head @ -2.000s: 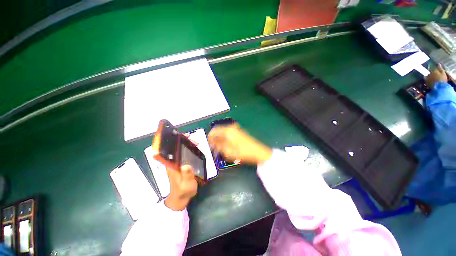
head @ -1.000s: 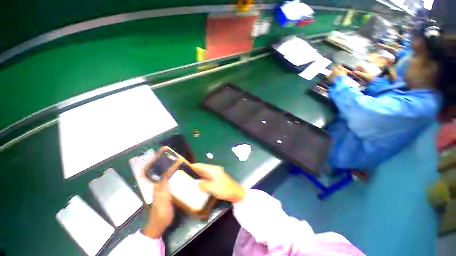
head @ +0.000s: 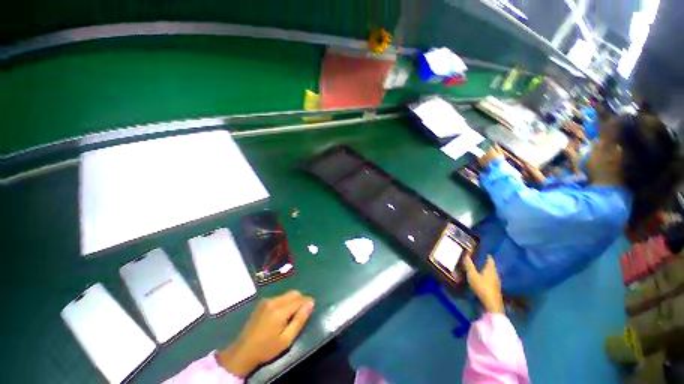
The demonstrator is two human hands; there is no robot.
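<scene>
An orange-rimmed phone housing (head: pixel 451 251) with a pale inner area lies in the near right end of the long black phone tray (head: pixel 369 186). My right hand (head: pixel 485 283) is at the housing's near edge, fingers apart; whether it still grips it cannot be told. My left hand (head: pixel 271 331) rests on the bench edge, fingers loosely curled, with nothing seen in it. Three white-faced display assemblies (head: pixel 223 271) lie in a row at left. A dark slab with a red edge (head: pixel 267 246) lies beside them.
A large white board (head: pixel 169 189) lies behind the displays. A white scrap (head: pixel 360 249) and tiny bits lie between the dark slab and the tray. A person in a blue smock (head: pixel 553 196) works at the right. A paper stack (head: pixel 439 118) is at the back.
The housing has moved from between both hands at the left into the tray's near right end, with my right hand. My left hand has let go and lowered to the bench edge.
</scene>
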